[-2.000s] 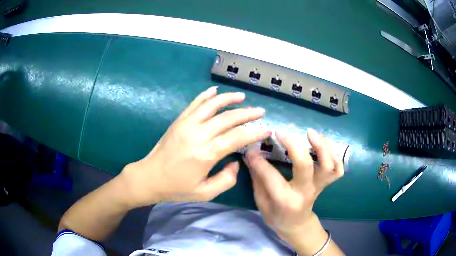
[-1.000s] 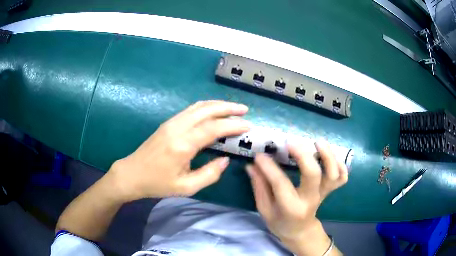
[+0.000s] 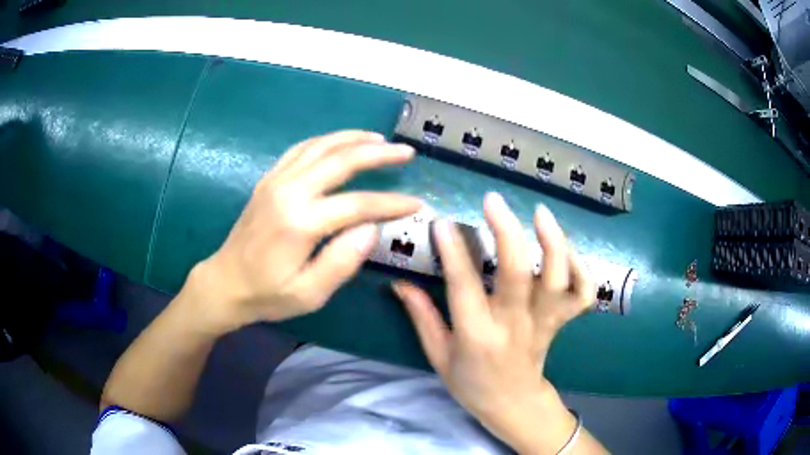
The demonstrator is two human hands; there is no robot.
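A pale grey housing [image 3: 616, 289] with dark openings lies crosswise nearest my body, bright with glare. My left hand [image 3: 297, 227] is at its left end, thumb on the near side and index finger over the far edge. My right hand [image 3: 497, 311] lies over its middle with fingers spread and slightly blurred, index fingertip at an opening, thumb off the near edge. The openings beneath the fingers are mostly hidden; whether a small part is under the fingertips cannot be told. A second, grey-brown housing [image 3: 526, 160] with several black openings lies beyond, untouched.
Small copper-coloured parts [image 3: 687, 311] lie scattered at right, beside a slim white pen or knife [image 3: 728, 336]. Black housings [image 3: 760, 244] are stacked at far right. A white stripe [image 3: 293, 46] crosses the green surface. A blue stool [image 3: 742, 418] stands below right.
My left hand has shifted left and its fingers have risen away from the openings. My right hand has moved left along the pale housing, uncovering its right-end opening. Both housings appear slightly further right.
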